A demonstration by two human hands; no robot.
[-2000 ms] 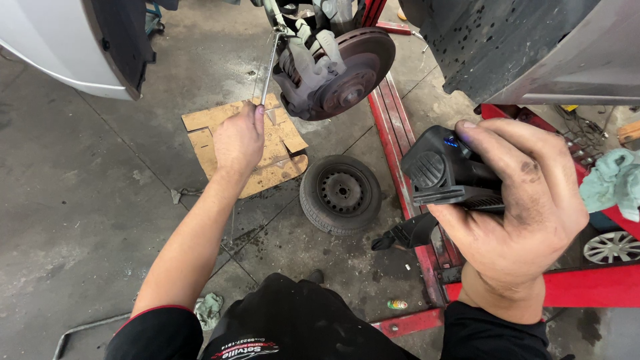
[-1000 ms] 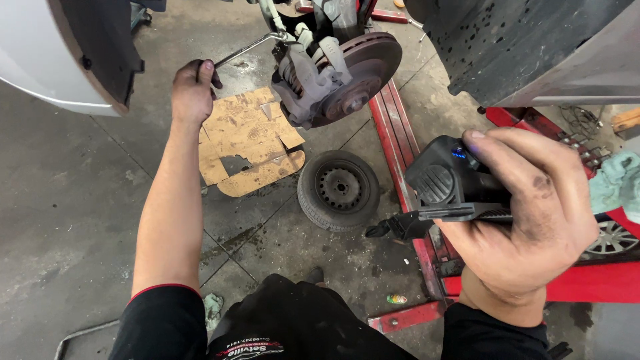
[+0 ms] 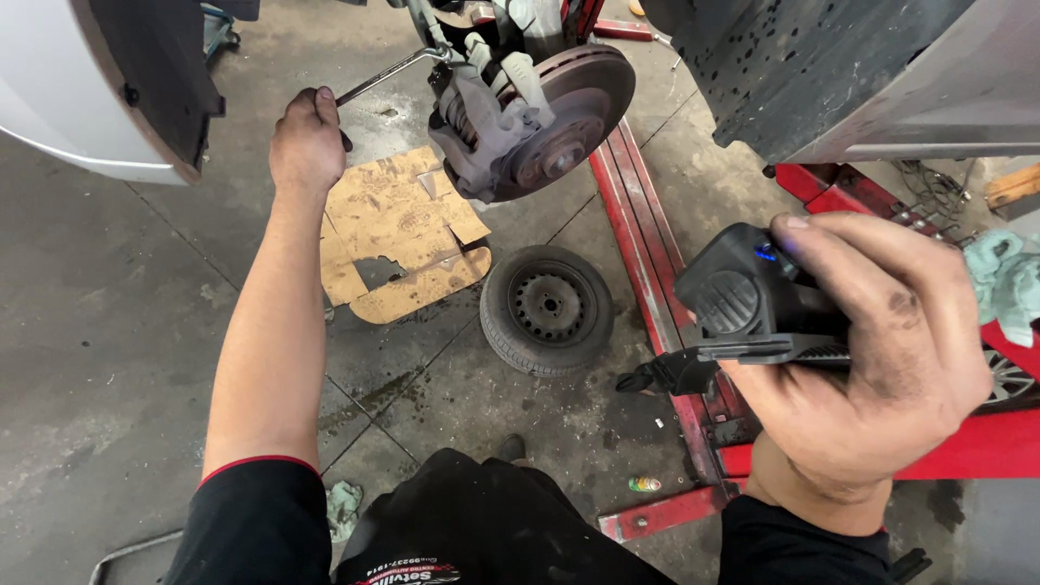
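Note:
My left hand (image 3: 309,142) is closed around one end of a long metal wrench (image 3: 386,75). The wrench's far end meets a fitting at the top of the brake caliper (image 3: 479,134), beside the rusty brake disc (image 3: 577,114). On the right, my right hand (image 3: 877,349) grips a black device (image 3: 731,284) with a ribbed round pad, small blue lights and a black strap or clip. That device is near the camera, apart from the brake parts.
Torn cardboard (image 3: 398,219) and a wheel with a steel rim (image 3: 552,305) lie on the floor below the disc. A red lift arm (image 3: 642,236) runs past them. Car body panels flank the view at upper left (image 3: 49,89) and upper right (image 3: 853,81). Green cloths (image 3: 1007,276) lie right.
My left hand has swung left and then up with the wrench, which stood nearly upright two seconds ago and now slants out to the left. My right hand still holds the black device.

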